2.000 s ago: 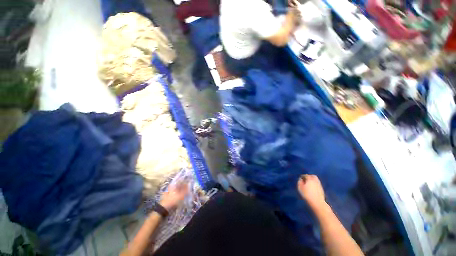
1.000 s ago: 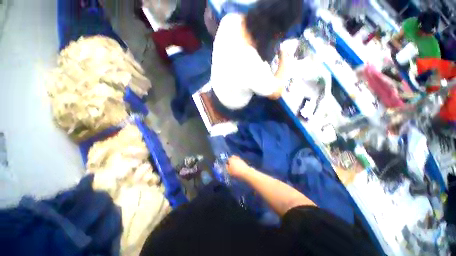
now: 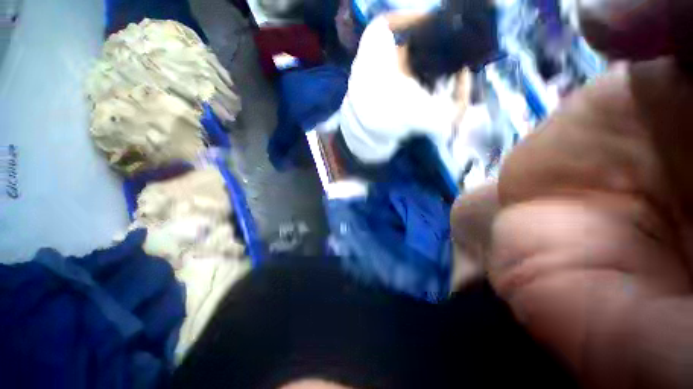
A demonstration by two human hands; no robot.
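My right hand (image 3: 585, 228) is very large and blurred, close to the camera on the right side. Its fingers are cut off or unclear, so I cannot tell whether it holds anything. My left hand is not identifiable; a small strip of skin at the bottom edge is too cut off to tell. Cream fabric pieces (image 3: 156, 95) are heaped at the upper left, and more cream cloth (image 3: 186, 213) lies in a blue crate (image 3: 242, 216). Blue garment pieces (image 3: 83, 319) lie at the lower left, and another blue heap (image 3: 395, 235) is right of centre, partly behind my hand.
A person in a white top (image 3: 387, 102) sits bent over a sewing table beyond the blue heap. A white bench with a brown mat (image 3: 331, 158) stands beside them. Grey floor (image 3: 277, 190) shows between crate and bench. A white ledge (image 3: 57, 167) runs along the left.
My right hand has moved from over the blue heap up close to the camera, covering the right side. My left hand, seen over pale strands two seconds ago, is no longer identifiable.
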